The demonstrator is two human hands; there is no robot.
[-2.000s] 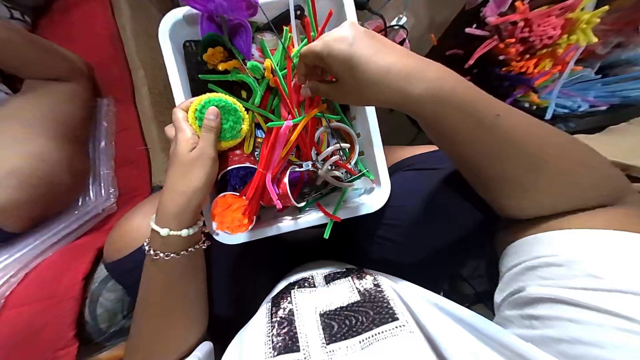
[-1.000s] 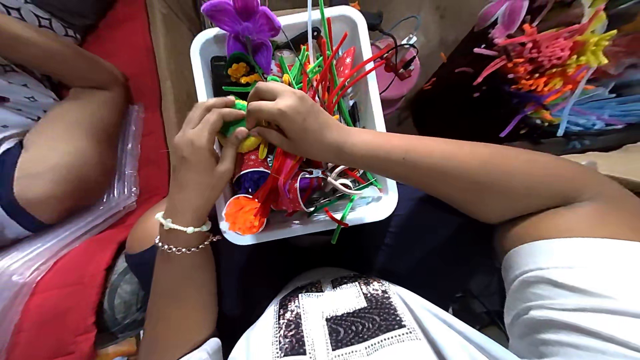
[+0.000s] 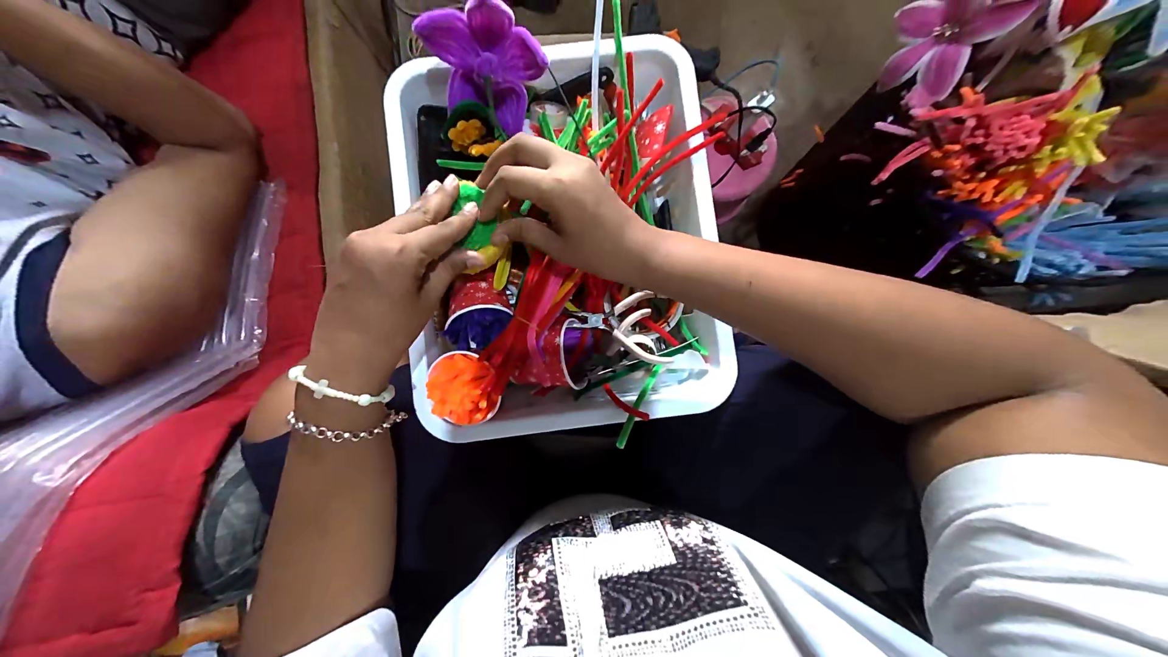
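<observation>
Over the left side of a white plastic tray (image 3: 707,301), my left hand (image 3: 388,265) grips a green disc with a yellow rim (image 3: 479,224), seemingly made of pipe cleaners. The fingers of my right hand (image 3: 570,205) are bent against the disc's right edge; whether they hold anything is hidden. Beneath my hands lie red pipe cleaners (image 3: 520,319). A paper cup of orange pieces (image 3: 463,390) stands at the tray's near left corner, and white-handled pliers (image 3: 630,324) lie to its right. A purple pipe-cleaner flower (image 3: 484,59) rises at the far left corner.
Another person's bare leg (image 3: 155,265) is at the left, beside clear plastic sheeting (image 3: 242,301) on a red cloth (image 3: 278,164). Colourful pipe-cleaner bundles (image 3: 1004,155) and a pink flower (image 3: 949,36) are at the right. A pink round object (image 3: 744,173) with cables sits behind the tray.
Two seconds ago the disc faced up in my left hand while my right hand was among the pipe cleaners. My right hand has since moved left to the disc, which is now partly covered by fingers.
</observation>
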